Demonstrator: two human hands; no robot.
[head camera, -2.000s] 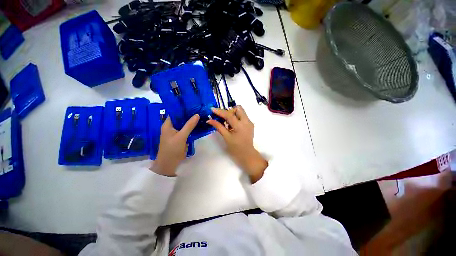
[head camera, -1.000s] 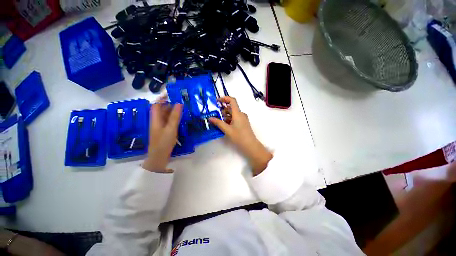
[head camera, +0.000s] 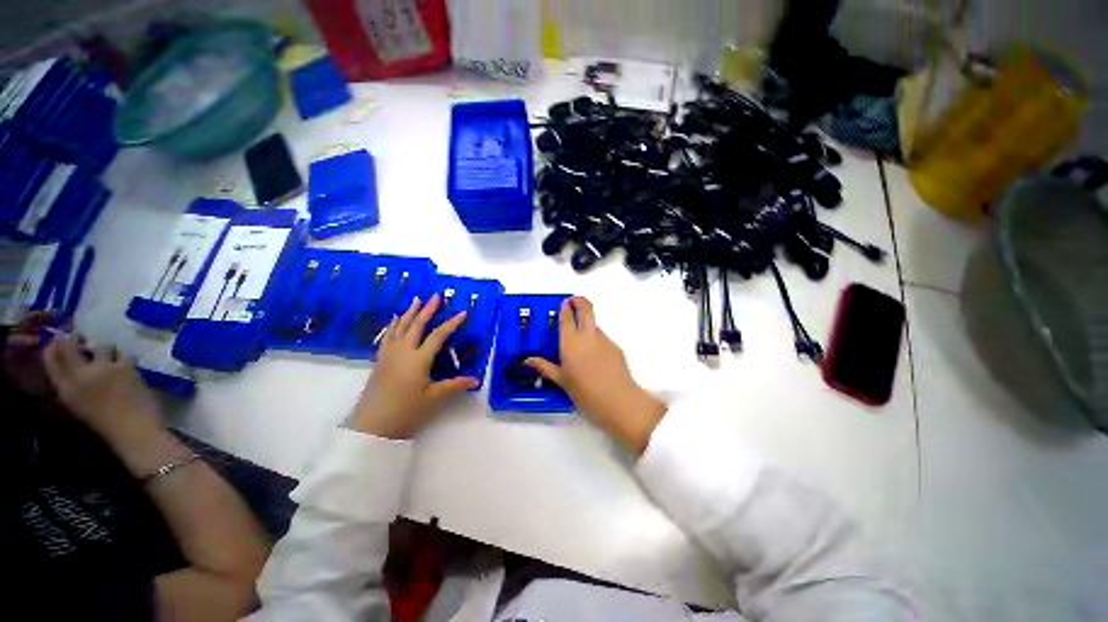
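A blue blister tray (head camera: 531, 318) with a black coiled cable and two plugs lies flat at the right end of a row. My right hand (head camera: 598, 374) grips its right side, thumb over the coil. My left hand (head camera: 405, 374) rests with spread fingers on the neighbouring filled tray (head camera: 484, 304), partly covering it. A narrow gap separates these two trays. More filled trays (head camera: 352, 273) join on the left. A black cable pile (head camera: 717, 176) lies behind, with some plugs pointing forward. A blue stack of trays (head camera: 490, 170) stands left of the pile.
White printed cards (head camera: 237, 273) lie on blue packs at left. A dark phone (head camera: 272, 168) and teal basin (head camera: 201, 97) are behind them. A red-edged phone (head camera: 865, 343) lies right of the pile, a mesh basket (head camera: 1057, 298) far right. Another person's arm (head camera: 158, 456) is at left.
The view has swung left, bringing the other person and teal basin in. The tray that was raised between my hands now lies flat at the row's right end. My left hand has spread over its neighbour.
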